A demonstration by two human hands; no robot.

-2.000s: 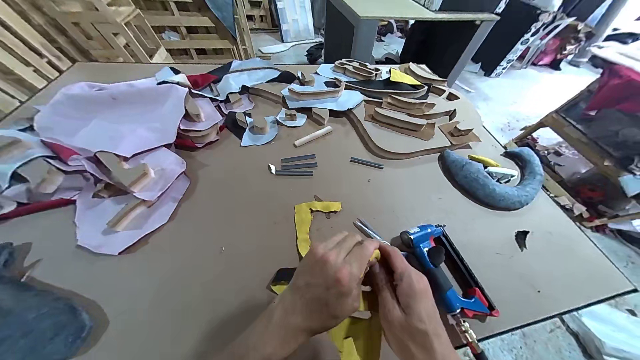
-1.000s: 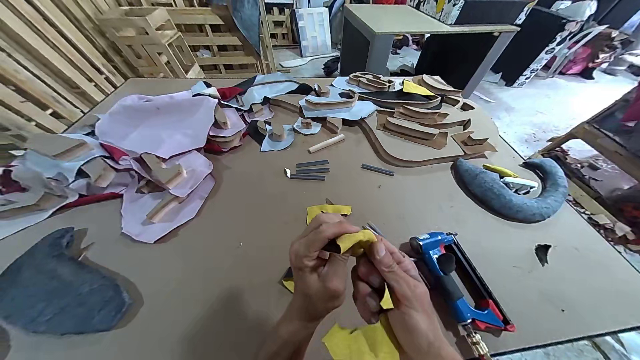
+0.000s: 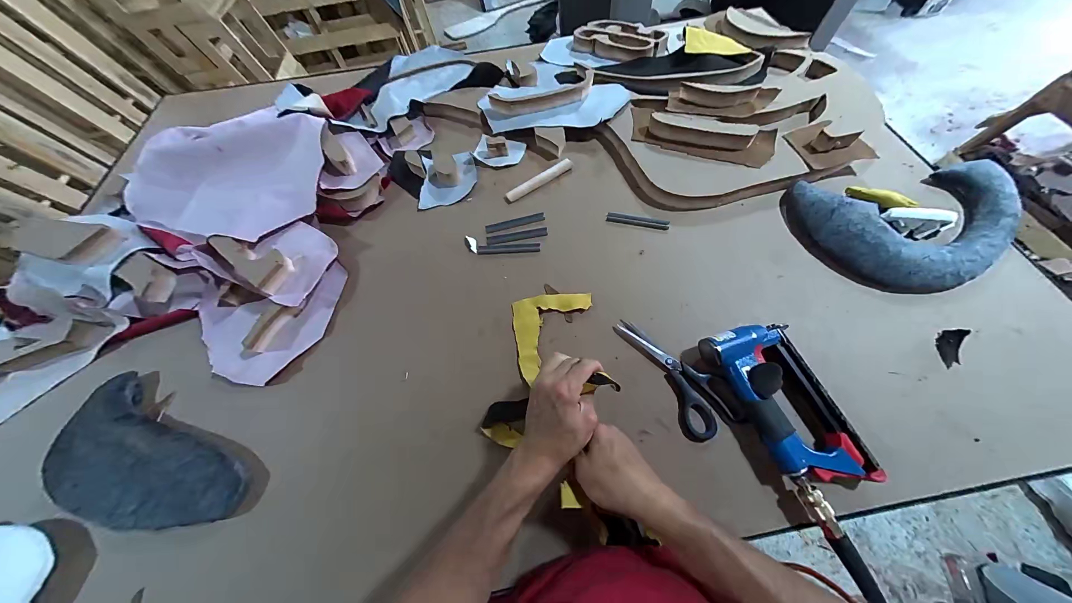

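My left hand (image 3: 559, 410) is closed on a black-and-yellow piece of fabric (image 3: 600, 383), whose dark edge sticks out past the fingers. Touching it from below, my right hand (image 3: 607, 469) is a fist on the same material, part of which hangs toward my red shirt. What lies inside both fists is hidden. A yellow fabric strip (image 3: 528, 327) lies flat just beyond the left hand, and a black-and-yellow scrap (image 3: 505, 419) shows at its left. To the right lie scissors (image 3: 675, 368) with black handles, against a blue pneumatic staple gun (image 3: 766, 402) with its hose attached.
Pink and white fabric pieces (image 3: 226, 176) with wooden blocks cover the table's left. Curved wooden parts (image 3: 703, 138), a wooden dowel (image 3: 538, 180) and staple strips (image 3: 512, 236) lie at the back. Grey padded forms stand at right (image 3: 904, 251) and left (image 3: 138, 461).
Both hands have come down toward my body and closed into fists around the fabric. The yellow strip and the scissors now show more fully.
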